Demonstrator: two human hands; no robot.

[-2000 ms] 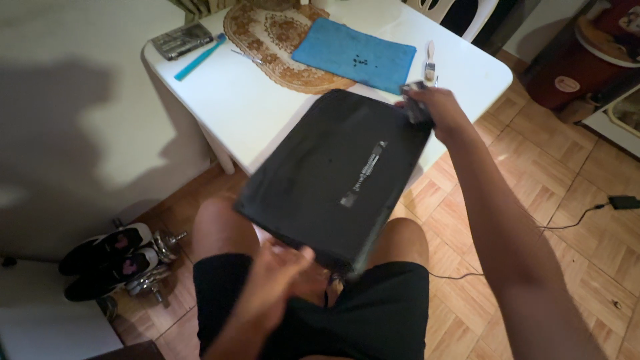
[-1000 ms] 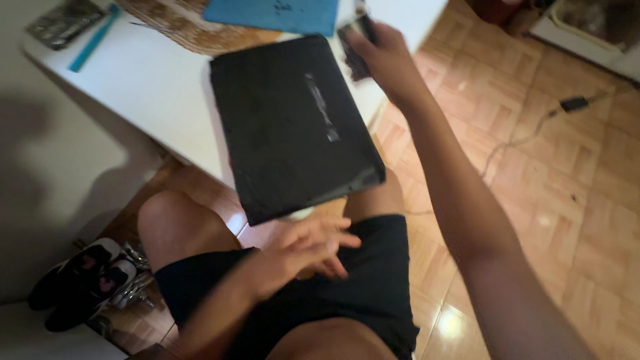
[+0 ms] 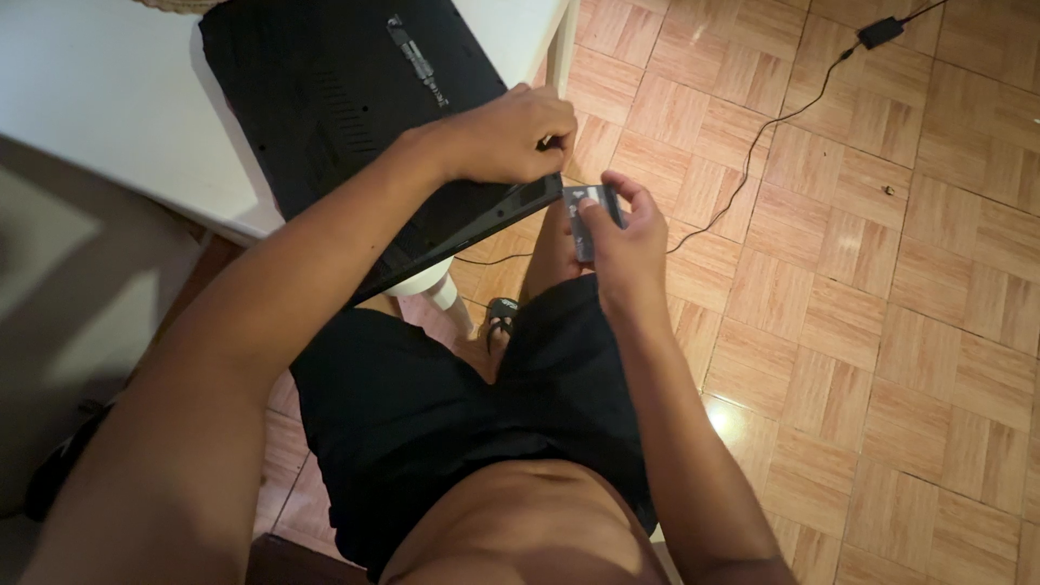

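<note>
A black laptop [image 3: 325, 106] lies with its underside up on the white table, and its near part sticks out past the table's edge over my lap. My left hand [image 3: 512, 134] reaches across the laptop, its fingers curled on the right corner; the fingertips are partly hidden. Just right of that corner, my right hand [image 3: 626, 236] pinches a grey plastic card [image 3: 580, 240] between thumb and fingers. The card's upper left corner is close to the laptop's edge; whether they touch I cannot tell.
The white table [image 3: 106, 106] extends to the left. A thin black cable with a power adapter [image 3: 881, 32] runs over the tiled floor at right. A table leg stands by the laptop's right side. Below is a foot in a black flip-flop [image 3: 501, 313].
My left hand has gone from below the laptop's near edge up to its right corner. My right hand, with the card, is now lower, beside that corner. The view has shifted.
</note>
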